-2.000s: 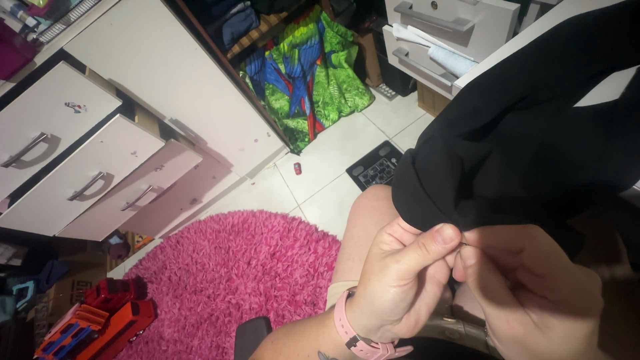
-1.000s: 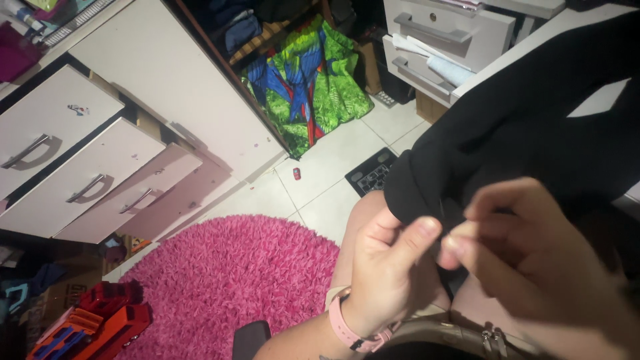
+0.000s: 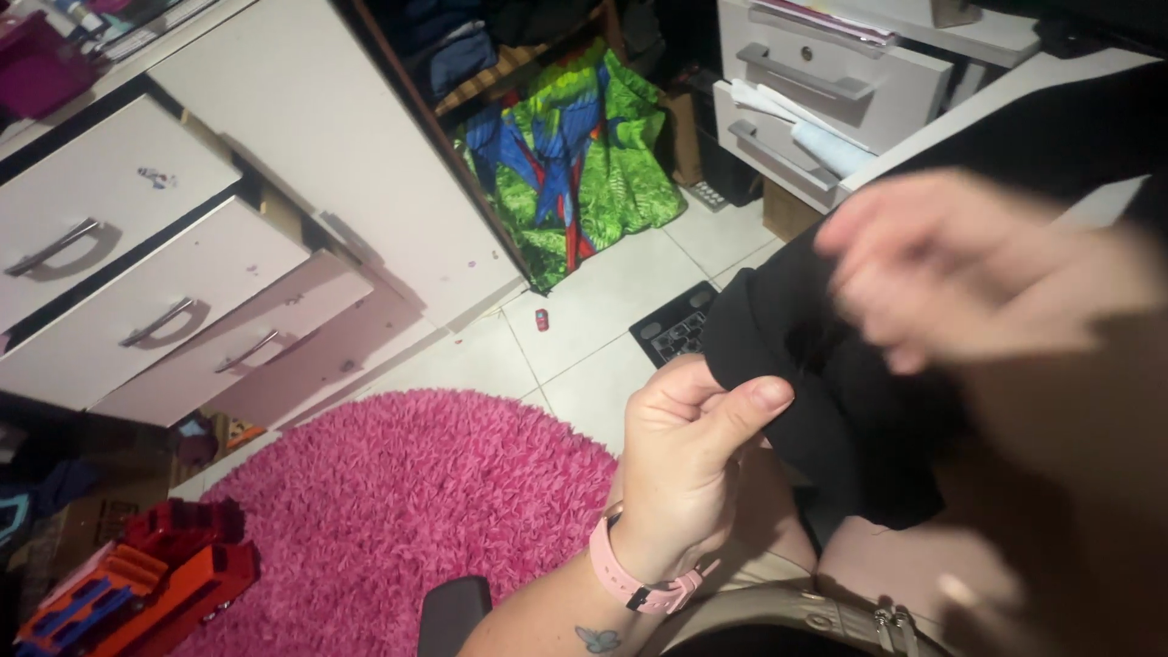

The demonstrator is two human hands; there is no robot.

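A piece of black fabric (image 3: 821,401) lies over my lap and runs up onto the white desk at the right. My left hand (image 3: 698,447), with a pink watch strap (image 3: 639,579) at the wrist, pinches the folded edge of the fabric between thumb and fingers. Above the fabric and to the right, my right hand (image 3: 949,274) is raised and blurred by motion, its fingers bent together. Whether it holds something thin, such as a thread or needle, cannot be made out.
A round pink shag rug (image 3: 411,511) covers the tiled floor at lower left, with a red and orange toy truck (image 3: 146,584) beside it. White drawers (image 3: 155,319) stand partly open at left. A parrot-print cloth (image 3: 584,155) hangs at the back, near a white drawer unit (image 3: 821,82).
My right hand has moved up and away from my left hand, where their fingertips were close together. My left hand stays at the fabric's edge.
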